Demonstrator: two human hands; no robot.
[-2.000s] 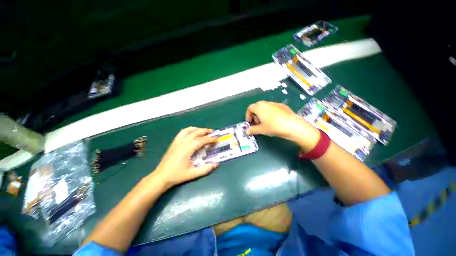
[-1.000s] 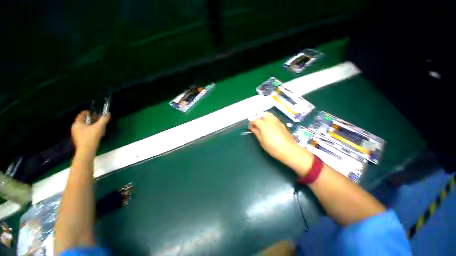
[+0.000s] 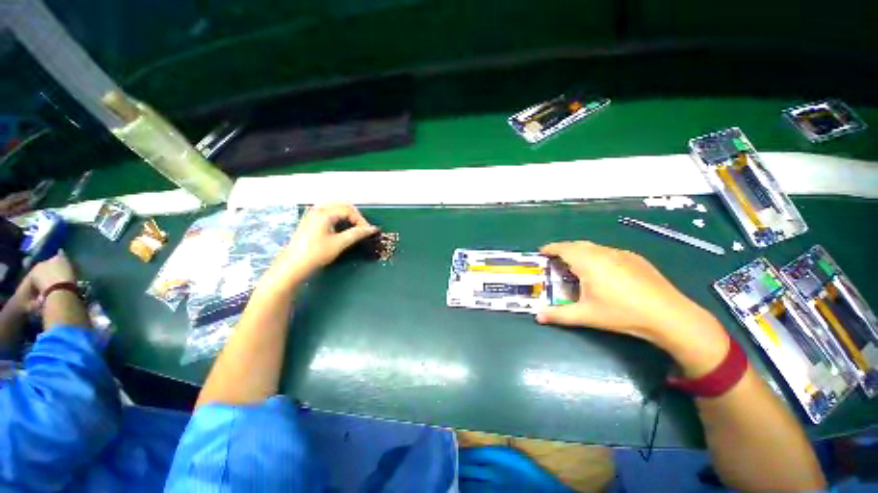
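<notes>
A phone body [image 3: 501, 281] lies flat on the dark green mat, orange ribbons and a dark area showing inside. My right hand [image 3: 611, 294] holds its right end between thumb and fingers. My left hand [image 3: 325, 239] is at the black cable bundle [image 3: 385, 246], thumb and fingertips together at it; most of the bundle is hidden, and its gold-brown end shows right of the fingers. Whether a cable is pinched cannot be seen. Tweezers [image 3: 671, 234] lie on the mat beside small white bits [image 3: 669, 203].
Phone bodies lie at right [image 3: 791, 337], on the white strip [image 3: 462, 187] and on the green belt [image 3: 674, 125]. Clear plastic bags [image 3: 226, 265] lie left, near small orange-brown parts [image 3: 147, 241]. A pale upright bar [image 3: 171, 152] stands behind. Another person's hands [image 3: 50, 279] are far left.
My left hand has come back from the belt to the cable bundle. My right hand has left the tweezers on the mat and moved onto a phone body. The view has shifted left.
</notes>
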